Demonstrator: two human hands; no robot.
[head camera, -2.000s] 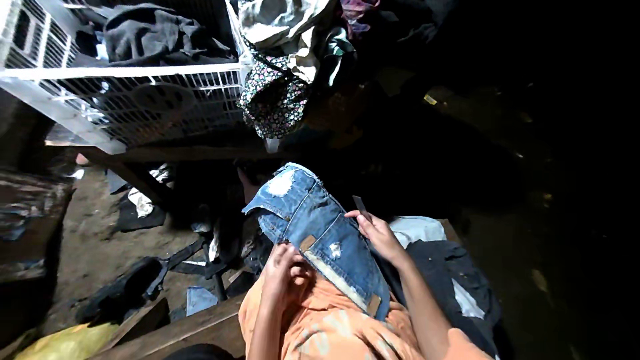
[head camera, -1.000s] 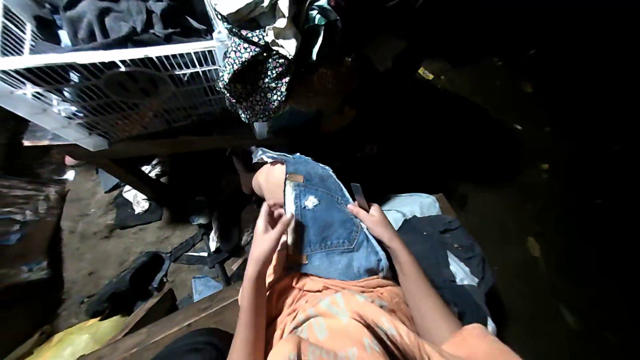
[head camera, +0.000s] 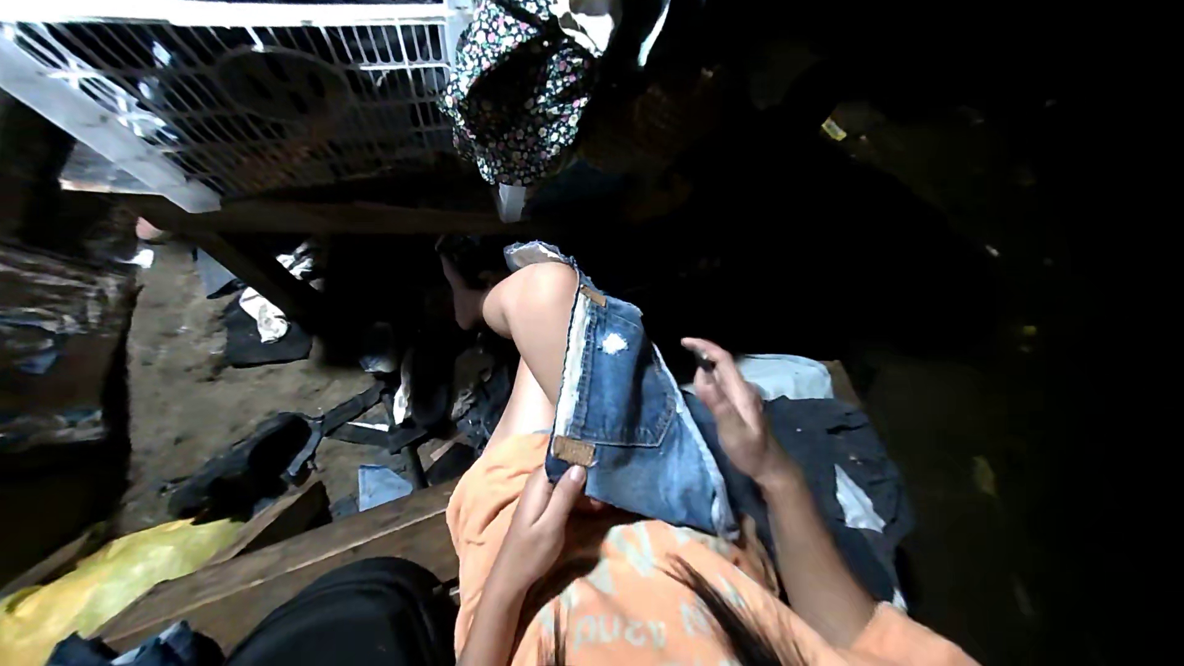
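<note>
A cut piece of blue denim (head camera: 629, 398) with a back pocket, a small frayed white hole and two tan patches lies across my lap and thigh. My left hand (head camera: 546, 513) pinches its lower left corner, just under the lower tan patch. Off the denim's right edge, my right hand (head camera: 735, 407) is raised with its fingers partly bent. A small dark object (head camera: 705, 361) shows at those fingertips; what it is cannot be told. The denim's upper end lies past my bare knee.
A white plastic crate (head camera: 231, 102) stands on a wooden support ahead, with floral cloth (head camera: 523, 92) hanging beside it. Dark fabric (head camera: 823, 472) lies to my right. Scraps and straps litter the ground at left, near a wooden beam (head camera: 370, 536) and a yellow sack (head camera: 120, 564).
The denim has turned and shifted on my lap, baring my knee. My left hand has moved down to its lower corner. My right hand has come off its right edge.
</note>
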